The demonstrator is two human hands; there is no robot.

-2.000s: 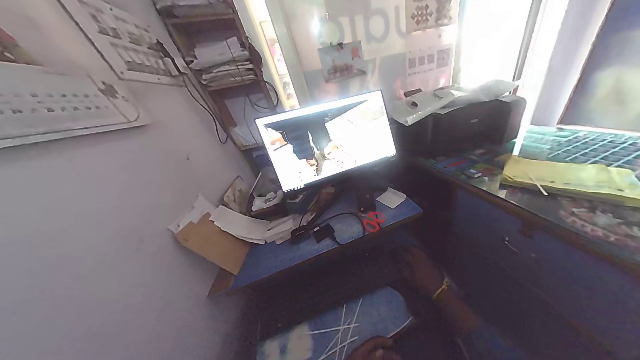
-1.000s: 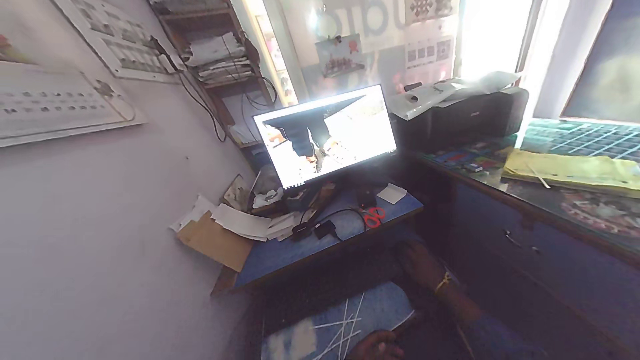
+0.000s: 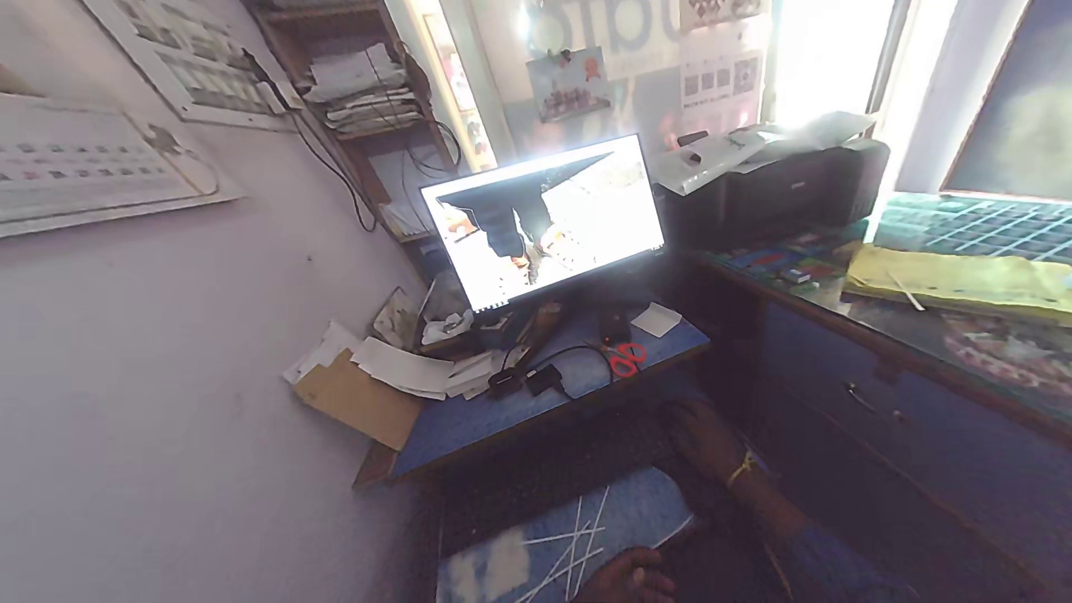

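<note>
My right hand (image 3: 699,431), with a yellow band at the wrist, lies low in the dark area below the desk shelf, at the right end of a dark keyboard (image 3: 553,461); whether something is under its palm cannot be seen. At the bottom edge my left hand (image 3: 630,576), with a ring on one finger, rests with bent fingers at a blue board (image 3: 645,498) with thin white strips (image 3: 574,544) crossing on it. Nothing can be made out in its grip. Above, a lit monitor (image 3: 548,222) stands tilted in view.
Red-handled scissors (image 3: 624,365), black adapters with cables (image 3: 544,379) and a white paper (image 3: 657,319) lie on the blue desk shelf (image 3: 477,423). Cardboard (image 3: 360,398) and papers lean left by the wall. A black printer (image 3: 796,188) and a yellow paper bundle (image 3: 963,280) are at the right.
</note>
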